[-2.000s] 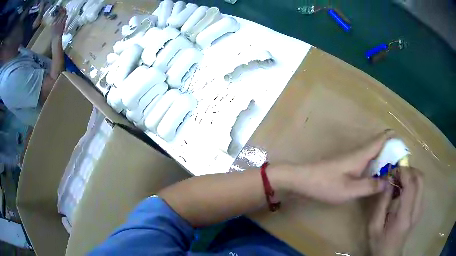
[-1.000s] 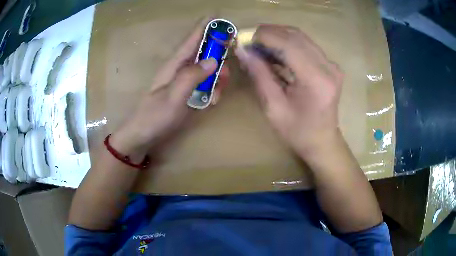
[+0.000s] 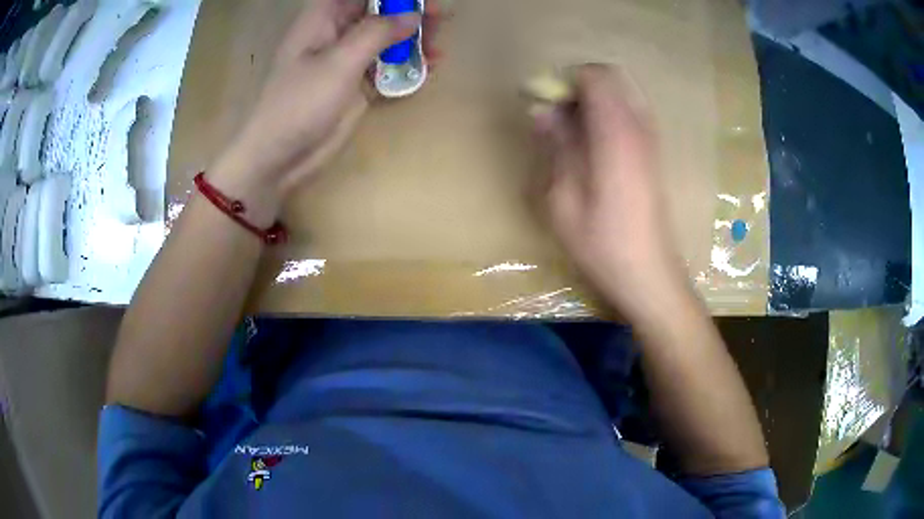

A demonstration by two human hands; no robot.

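A white housing half [image 3: 400, 79] with a blue battery cell [image 3: 398, 39] lying in it is at the top edge of the view, its far end cut off. My left hand [image 3: 314, 96] holds it, with the thumb on the battery. My right hand [image 3: 598, 162] is to the right, away from the housing, and blurred. A cream-yellow cover [image 3: 548, 87] shows at its fingertip. Whether the right hand holds anything cannot be told.
A brown cardboard sheet [image 3: 436, 193] with shiny taped edges lies under my hands. White housings [image 3: 46, 228] stand in rows on a white board [image 3: 91, 243] at left. A dark surface [image 3: 836, 193] is at right. Open cardboard boxes are below, at both sides.
The view has shifted, so the housing sits higher and is partly cut off. My right hand has moved away from the housing, and the dark thing seen at its fingers no longer shows clearly.
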